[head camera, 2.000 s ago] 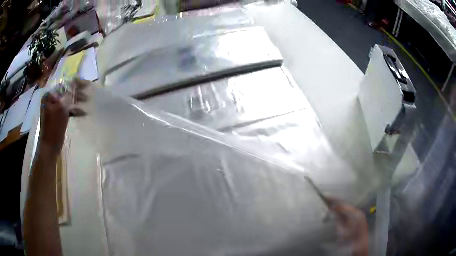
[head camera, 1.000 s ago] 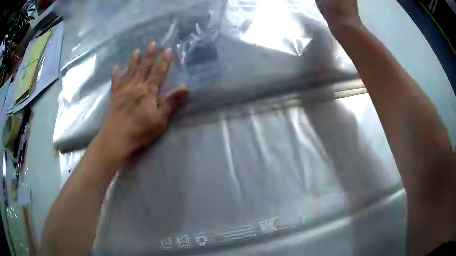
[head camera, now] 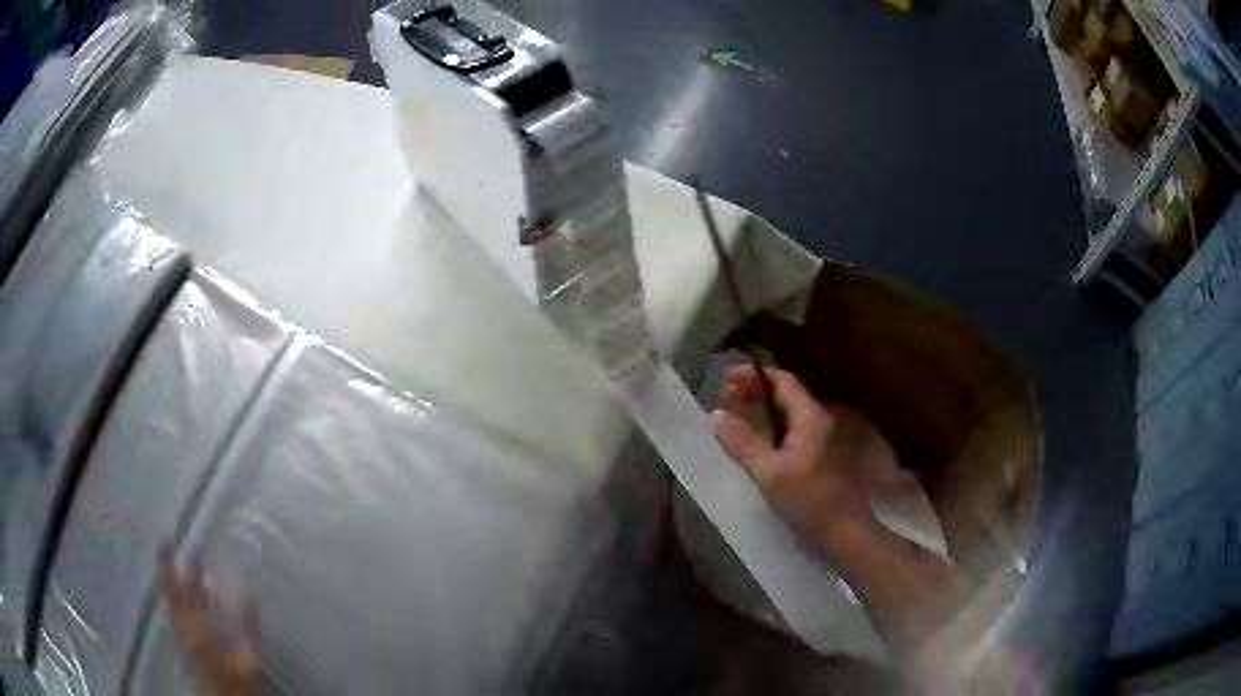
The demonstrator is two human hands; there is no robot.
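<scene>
My right hand [head camera: 783,442] holds a thin dark stick [head camera: 721,258] beside the label strip, over the open carton. The label strip [head camera: 592,272] hangs from the white label dispenser [head camera: 470,129] at the table edge; its lower part is plain white. I cannot tell whether my right fingers touch the strip. My left hand [head camera: 211,632] is blurred and small at the lower left, lying on the shiny grey plastic bags [head camera: 368,530] with fingers apart.
A brown open carton [head camera: 939,394] with white material inside stands by the table edge. The white table top [head camera: 272,190] lies between bags and dispenser. A shelf with boxes [head camera: 1123,95] stands at the upper right, and pale blue-grey stacked material [head camera: 1191,449] is at the right edge.
The view has swung right to the dispenser and carton. My right hand has moved from the bags to beside the label strip. My left hand stays on the bags, now at the lower left.
</scene>
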